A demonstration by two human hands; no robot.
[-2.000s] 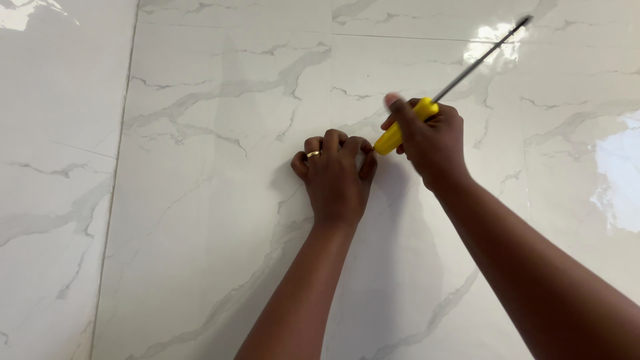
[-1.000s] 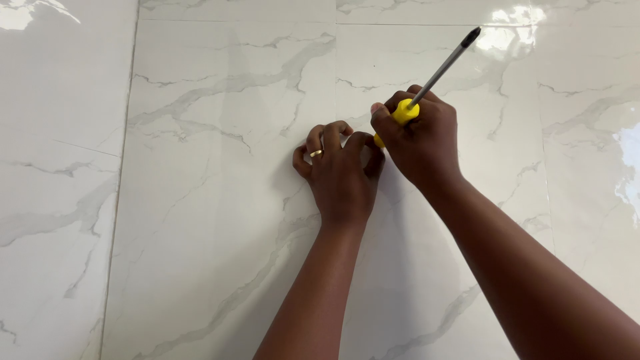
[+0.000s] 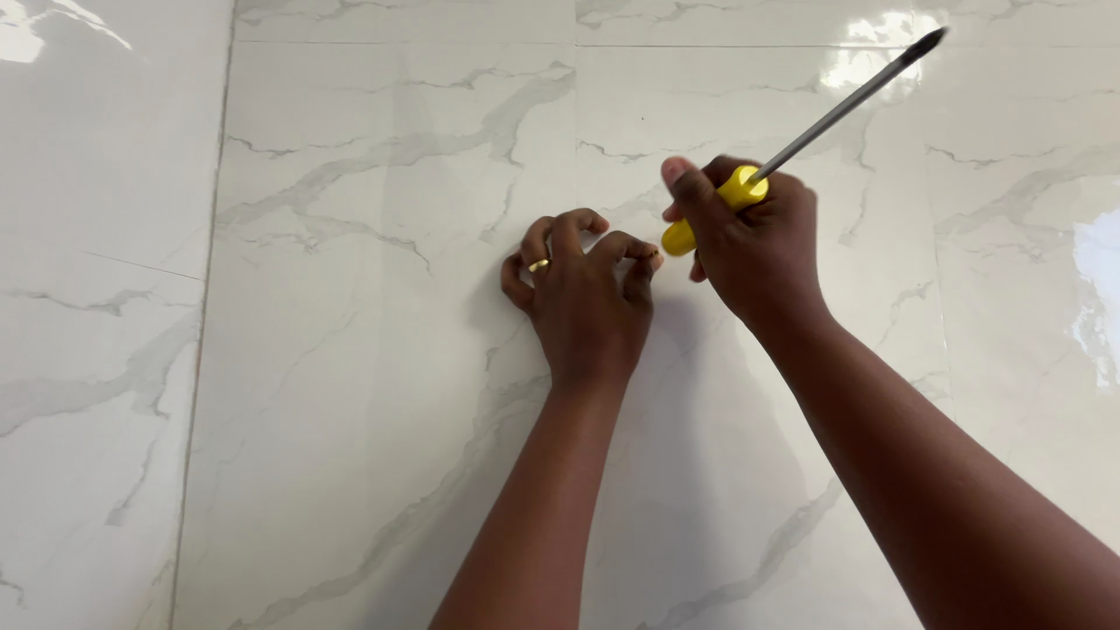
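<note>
My left hand (image 3: 591, 302) rests against the marble-patterned tiles near the middle, fingers bent, with a gold-coloured ring (image 3: 539, 265) on one finger. Its thumb and index finger pinch a tiny dark object (image 3: 654, 254), too small to name. To the right, my right hand (image 3: 761, 236) is closed around the yellow handle of a screwdriver (image 3: 844, 107). The metal shaft points up and right with its dark tip away from the left hand. The butt of the handle is just right of the pinched fingertips, with a small gap between them.
Glossy white tiles (image 3: 367, 367) with grey veining fill the view, with thin joints between them. A darker joint (image 3: 203, 297) runs down the left side. Bright reflections lie at the upper left, the upper right and the right edge.
The screwdriver's handle butt was at the left fingertips one second ago and is now a little apart from them. The shaft has tilted further right. My left hand keeps its pinching pose.
</note>
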